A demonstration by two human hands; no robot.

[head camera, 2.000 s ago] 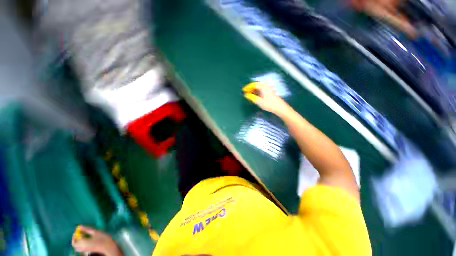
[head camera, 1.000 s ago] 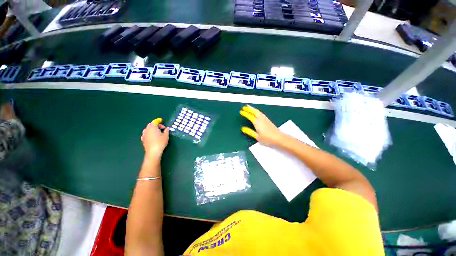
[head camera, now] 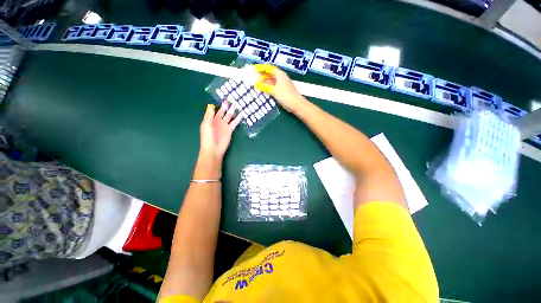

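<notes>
A clear bag point(head camera: 252, 106) with rows of small white parts lies tilted near the white strip. My right hand point(head camera: 274, 84), with yellow finger cots, has its fingertips on the bag's upper edge; the fingers look pinched there. My left hand point(head camera: 218, 127), palm partly up with a yellow cot, has its fingertips at the bag's lower left edge; whether it grips is unclear. A second clear bag of white parts point(head camera: 273, 193) lies flat nearer my body. A row of pale blue plastic housings point(head camera: 331, 64) runs beyond the strip.
A white paper sheet point(head camera: 338, 183) lies partly under my right forearm. A glossy stack of bagged white parts point(head camera: 483, 160) is at the right by a metal post. A white strip point(head camera: 379, 105) crosses the green bench. A person in patterned clothing point(head camera: 41, 207) sits at left, near a red stool point(head camera: 144, 228).
My right hand has moved left onto the upper bag's edge. My left hand has moved right and turned to that bag's lower side. The camera view has shifted, with the housings now larger.
</notes>
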